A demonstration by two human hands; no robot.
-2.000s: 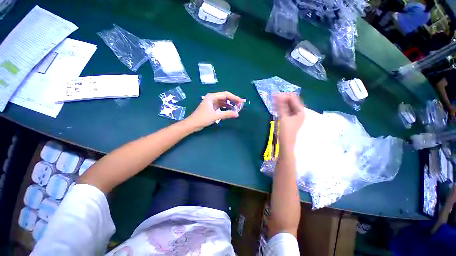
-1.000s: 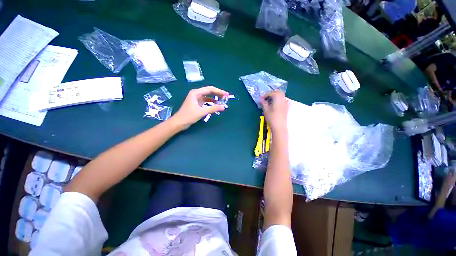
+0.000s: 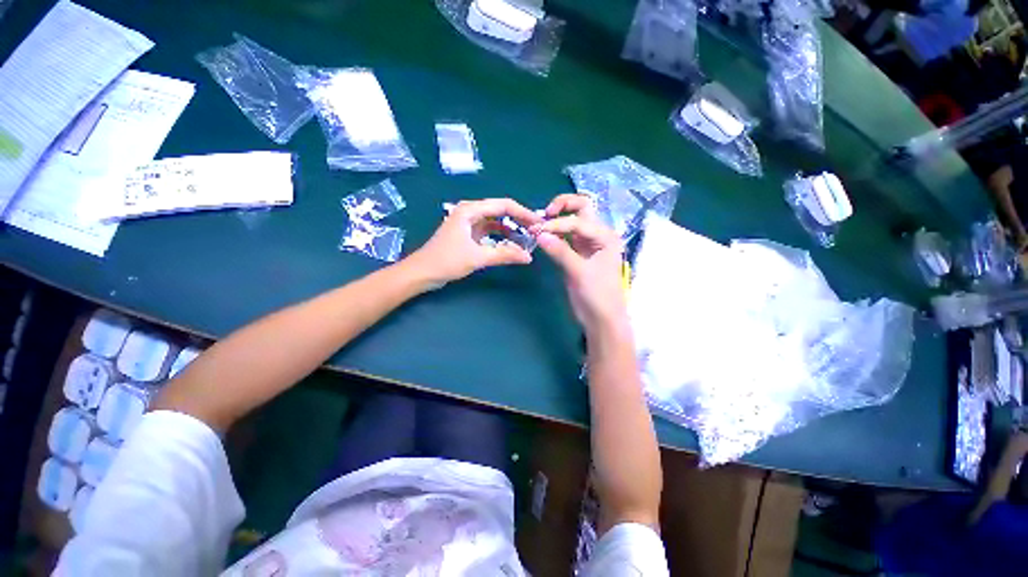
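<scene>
My left hand holds a small clear bag in its fingertips above the green bench. My right hand is beside it, its fingertips together at the bag's opening; whether a part is pinched in them cannot be told. Filled small bags with white bits lie left of my left hand. A stack of empty small bags lies beyond it. The large poly bag of stock lies right of my right hand, with a greyish clear bag at its top left.
Work sheets and a folded white leaflet lie left. A bagged white item and an empty clear bag lie beyond. Bagged white devices line the far side. A carton of devices stands low left. A person's arm shows far right.
My right hand has moved left from beside the large bag to my left hand's fingertips. The camera view has shifted slightly. My left hand still holds the small bag.
</scene>
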